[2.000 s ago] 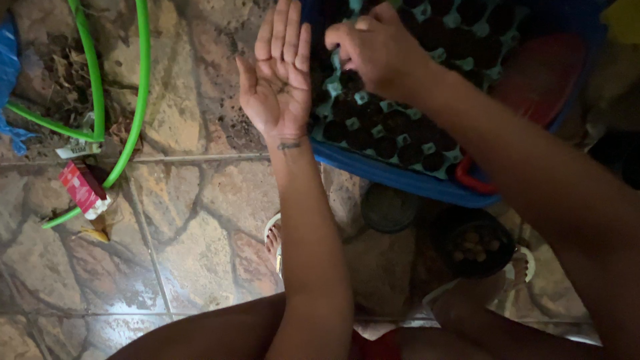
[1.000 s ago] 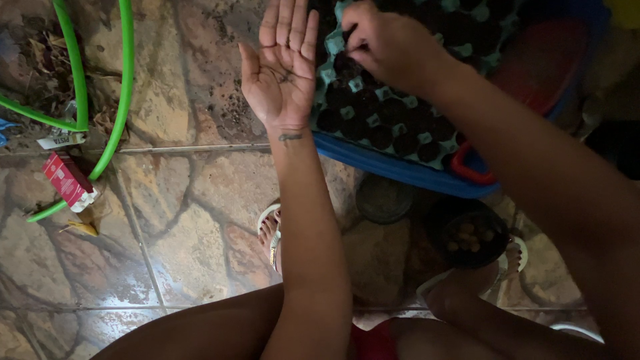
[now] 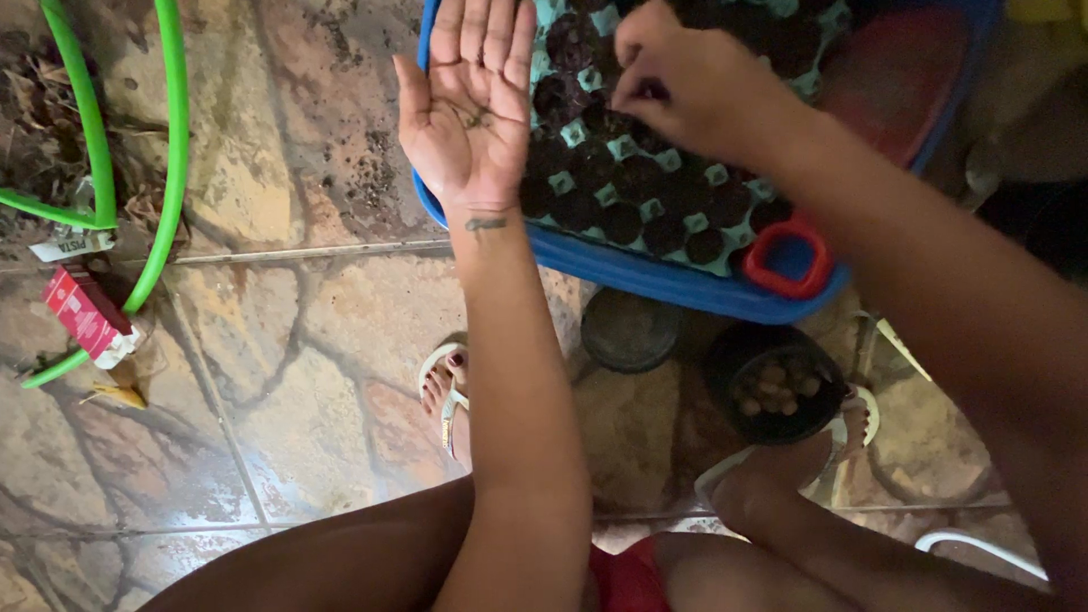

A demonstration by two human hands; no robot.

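My left hand lies palm up beside the egg-carton tray, fingers extended, with a few tiny dark bits, perhaps seeds, on the palm. Over the tray is my right hand, its fingertips pinched together; whether anything is between them cannot be seen. The greenish egg-carton tray has cups filled with dark soil. It rests in a blue plastic tub. A red plastic object with a loop handle lies at the tub's right side, partly behind my right forearm.
A black pot with round brown pieces and a dark round dish stand near my feet. On the stone floor at left are a green hose, a red-and-white packet, a yellow scrap and dry leaves.
My right hand has moved from the tray's upper left edge to farther right over the soil cups. My left hand stays palm up.
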